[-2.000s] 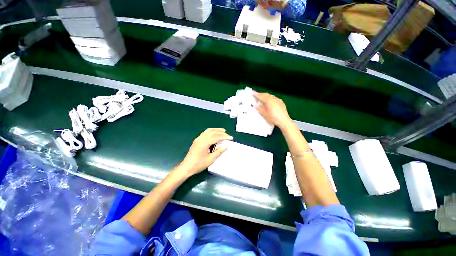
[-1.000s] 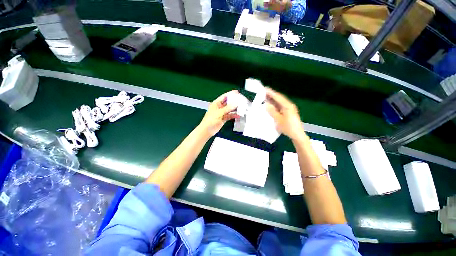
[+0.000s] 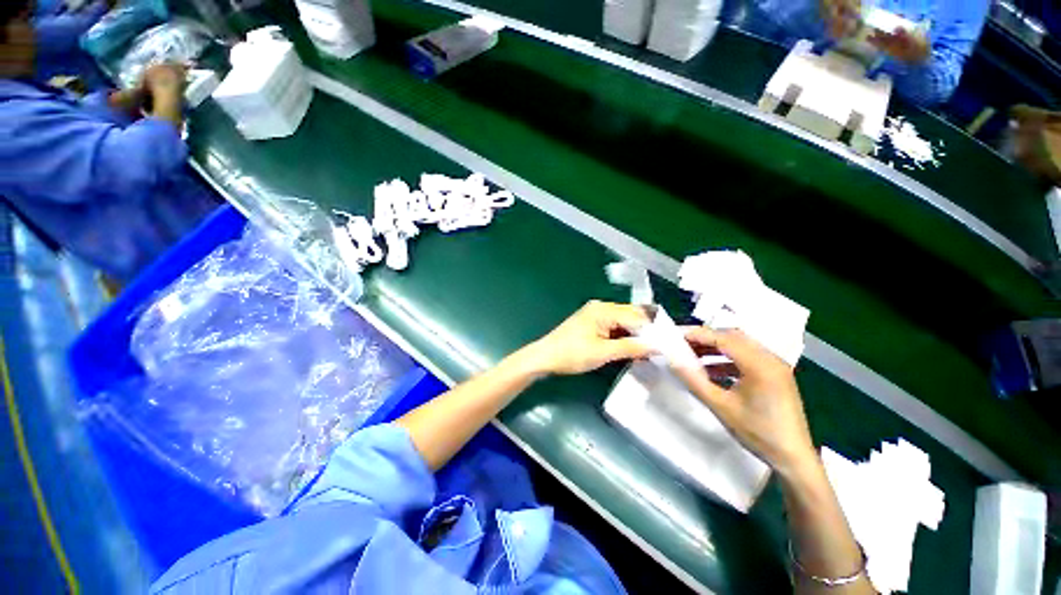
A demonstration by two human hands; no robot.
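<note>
My left hand (image 3: 603, 337) and my right hand (image 3: 750, 389) both hold a white card insert (image 3: 666, 337) between their fingers, partly bent, with a blurred tab sticking up at its far end. The card is over the far end of a white box (image 3: 686, 436) that lies on the green bench. My fingers hide part of the card. A pile of white card inserts (image 3: 756, 305) lies just beyond my right hand. A second pile (image 3: 890, 506) lies to the right of my right wrist.
Coiled white cables (image 3: 425, 209) lie on the bench at left. A blue bin (image 3: 146, 488) holds clear plastic bags (image 3: 268, 360). White boxes (image 3: 265, 87) stand farther left, near a person in blue (image 3: 87, 174). Printed boxes (image 3: 454, 44) ride the belt. Another white box (image 3: 1008, 540) lies at lower right.
The view has swung left. My hands have moved from above the card pile towards the white box, bringing one card along. The bin and the person at left show more.
</note>
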